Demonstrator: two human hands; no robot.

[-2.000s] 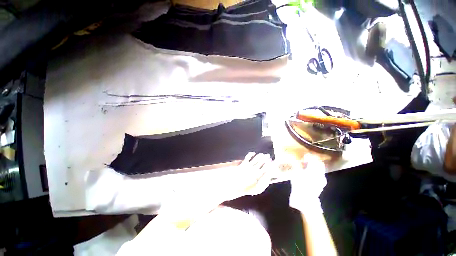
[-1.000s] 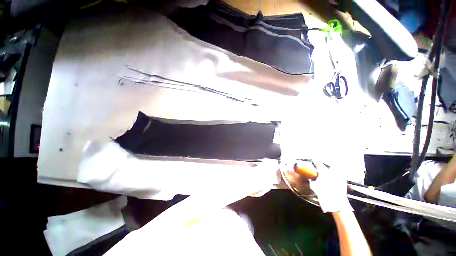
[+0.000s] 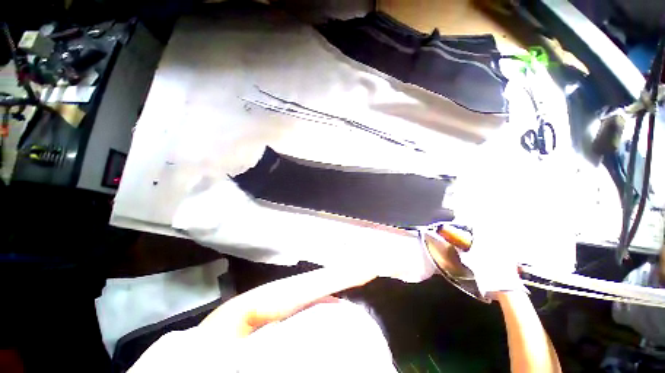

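Note:
A long dark garment panel [image 3: 350, 191] lies flat on the white cloth cover, its lower edge pale. A loose white cloth [image 3: 219, 218] lies beside and below it. My right hand [image 3: 487, 256], in a white covering, is shut on the orange-brown handle of the steam iron [image 3: 453, 264], at the panel's right end by the table's front edge. The iron is tilted and part of its metal plate shows. My left hand [image 3: 405, 258] is overexposed, near the panel's lower edge just left of the iron; its fingers cannot be made out.
A stack of dark pieces [image 3: 437, 71] lies at the back. Thin dark strips [image 3: 335, 119] lie mid-table. Scissors [image 3: 538, 138] and a green item [image 3: 536, 58] are at right. A pale hose [image 3: 590, 284] trails right. Cables [image 3: 639, 175] hang at right. White and dark cloth [image 3: 160, 299] drapes low left.
My right hand has taken hold of the iron, which stood at right, and brought it to the panel's right end. The camera view has turned, shifting the table rightward in the picture.

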